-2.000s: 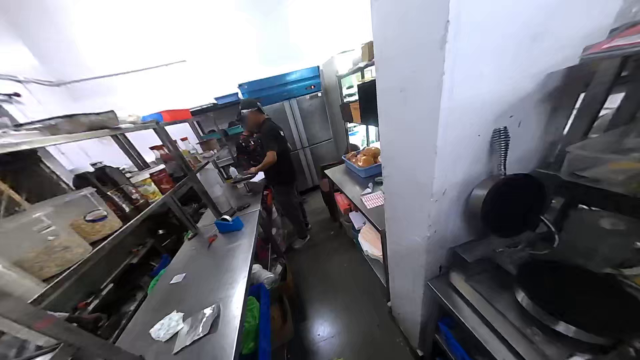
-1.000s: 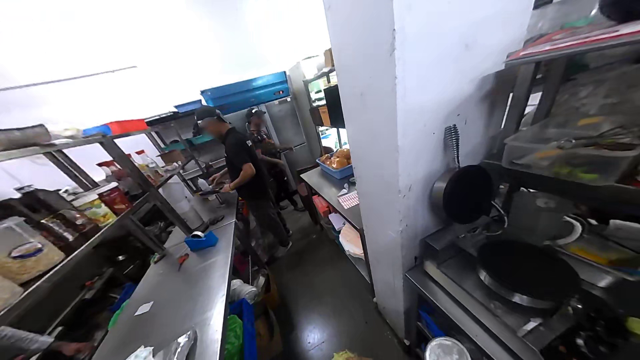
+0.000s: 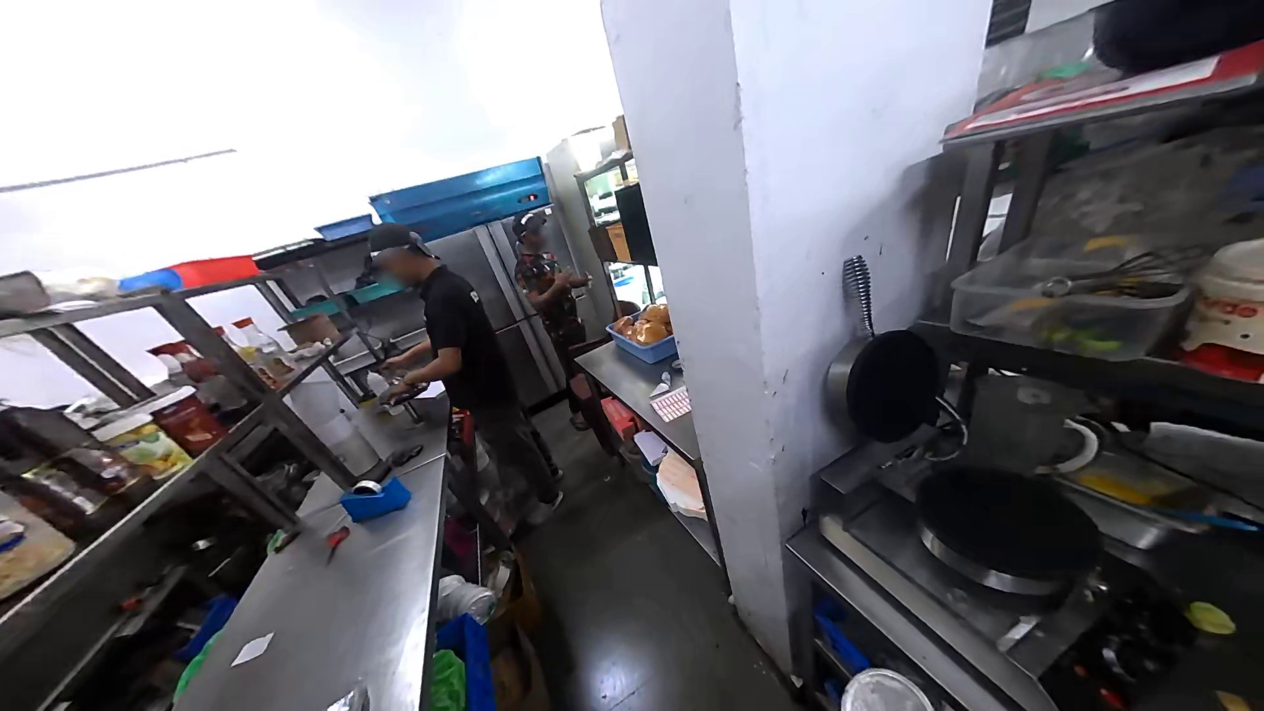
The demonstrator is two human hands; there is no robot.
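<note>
Neither my left hand nor my right hand is in view. A steel worktable (image 3: 326, 592) runs away from me at the left, with a piece of white paper (image 3: 253, 649), a red-handled tool (image 3: 337, 541) and a blue tape dispenser (image 3: 375, 500) on it. On the right, a round black griddle plate (image 3: 1007, 528) sits on a steel appliance. A black pan (image 3: 894, 385) stands upright against the white pillar beside it. Clear plastic tub (image 3: 1071, 301), holding a whisk, rests on the shelf above.
A person in a black shirt (image 3: 464, 331) works at the far end of the worktable; a second person (image 3: 548, 286) stands behind. A white pillar (image 3: 691, 247) divides the space. Blue basket of buns (image 3: 644, 336) sits on a side counter. Blue crate (image 3: 474, 662) stands low beside the dark floor (image 3: 602, 583).
The view has swung to the right. The second person shows more fully beside the person in black. A hand at the lower left edge one second ago is out of view.
</note>
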